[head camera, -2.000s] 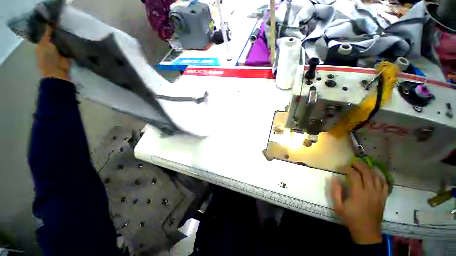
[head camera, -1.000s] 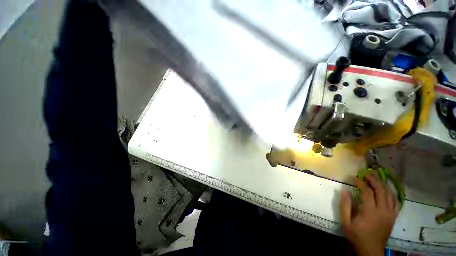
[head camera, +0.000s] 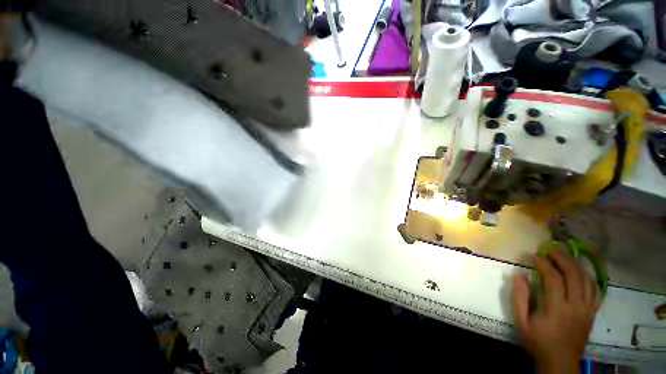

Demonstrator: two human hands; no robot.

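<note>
A grey fabric panel point(head camera: 255, 73) with small dark flower motifs and a pale underside is held up over the table's left end, blurred. My left hand point(head camera: 6, 36) is at the top left edge, mostly cut off and dark, at the panel's upper end. My right hand point(head camera: 559, 303) is at the right of the machine bed, its fingers around the green handles of the scissors point(head camera: 599, 270). The scissors' blades are hard to make out. The sewing machine head point(head camera: 540, 131) stands above the lamp-lit needle plate point(head camera: 467, 230), with no cloth visible under the needle.
Patterned cloth point(head camera: 212, 292) hangs below the left table edge. A white thread cone point(head camera: 444, 73) stands behind the machine head. A yellow tuft point(head camera: 624, 146) hangs on the machine. Grey cloth point(head camera: 569, 29) is heaped behind. A ruler strip point(head camera: 350, 281) runs along the front edge.
The panel was swung right, close to the machine head, and is now back left with its patterned side showing. My left arm has moved further left. My right hand remains at the scissors.
</note>
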